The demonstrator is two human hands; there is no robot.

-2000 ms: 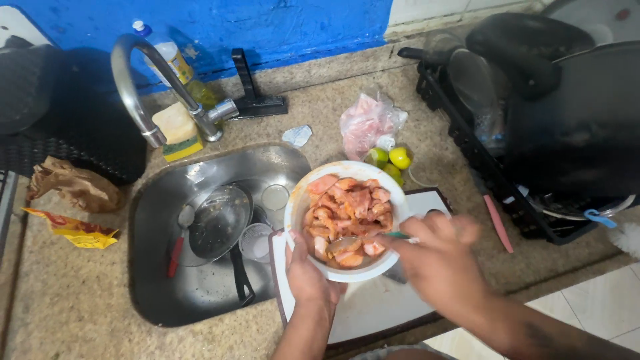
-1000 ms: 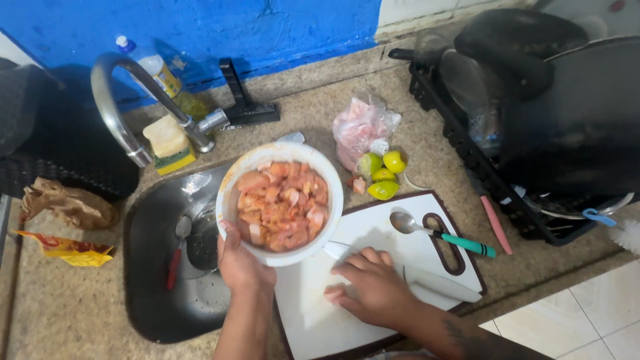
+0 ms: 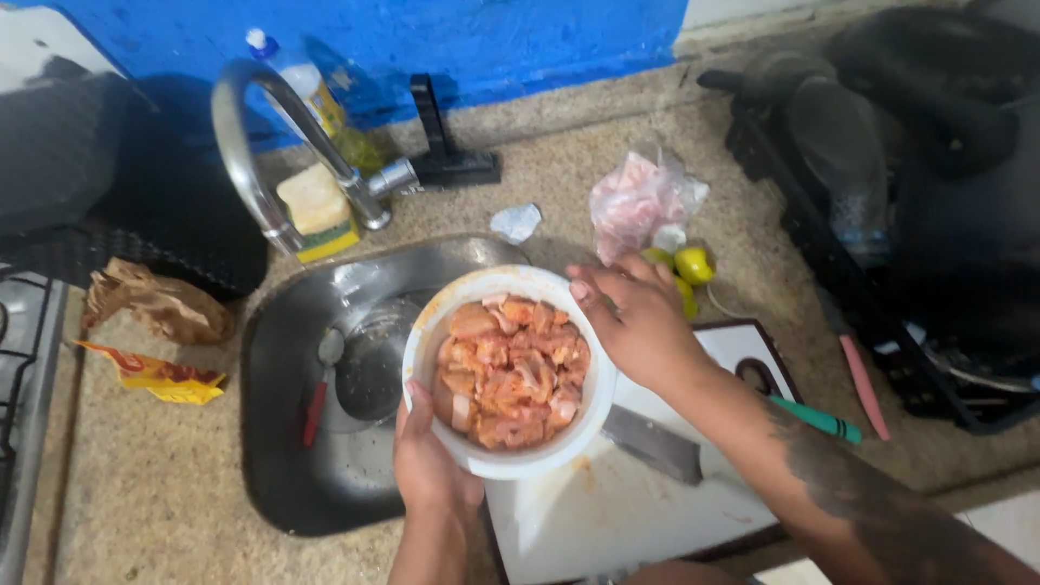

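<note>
A white bowl full of raw, seasoned meat pieces is held over the sink's right edge and the cutting board. My left hand grips its lower left rim, thumb on top. My right hand is at the upper right rim, fingers spread; whether it bears any weight I cannot tell. Below the bowl lies the white cutting board with a dark border, and on it a wide knife blade. A green spoon handle sticks out from behind my right forearm.
The steel sink holds a red-handled spoon and a pan. Behind are the faucet, a sponge, a plastic bag and limes. A black dish rack stands right, a pink-handled knife beside it.
My right hand let go of the green-handled spoon, which lay on the board one second ago, and has moved from low over the board up to the bowl's right rim. My left hand still holds the bowl.
</note>
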